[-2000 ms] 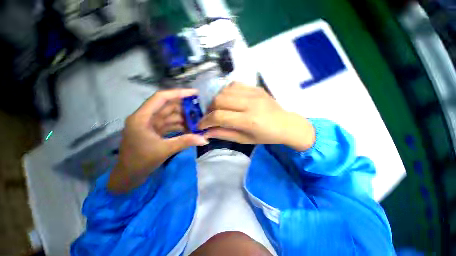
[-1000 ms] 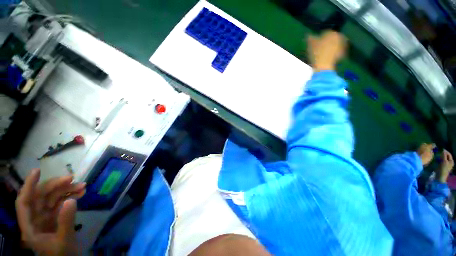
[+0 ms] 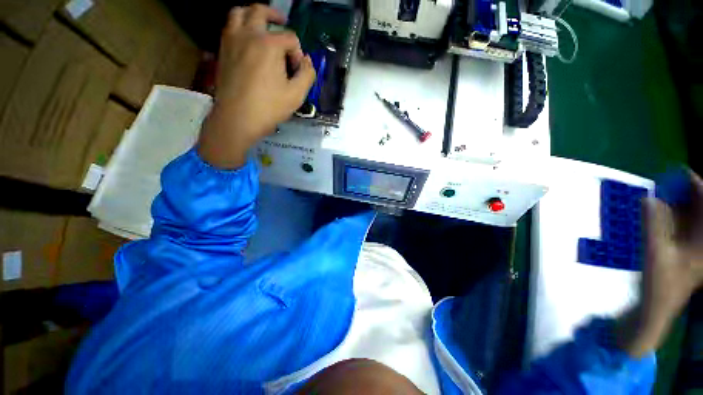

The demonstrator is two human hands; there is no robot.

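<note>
My left hand [image 3: 262, 73] is over the left fixture of the white machine. Its curled fingertips touch or nearly touch a blue plastic housing [image 3: 317, 77] in the dark fixture [image 3: 334, 38]; the hand partly hides it, and a grip cannot be made out. My right hand [image 3: 669, 258], blurred near the right edge, has a blurred blue part [image 3: 675, 187] between its fingers. It is beside the white board [image 3: 570, 301], which bears rows of blue housings [image 3: 619, 224]. The right fixture [image 3: 484, 31] has a blue part in it.
A red-ended screwdriver [image 3: 405, 117] lies on the machine top, below the machine head [image 3: 408, 19]. The front panel has a touch screen [image 3: 378, 183], a green button [image 3: 448, 193] and a red button [image 3: 496, 204]. A cable chain [image 3: 526, 96] is at right. White trays [image 3: 150, 162] and cartons [image 3: 58, 100] are at left.
The view has turned left to the machine. My left hand has moved from beside the screen to the left fixture. My right hand has come back from the belt to beside the white board.
</note>
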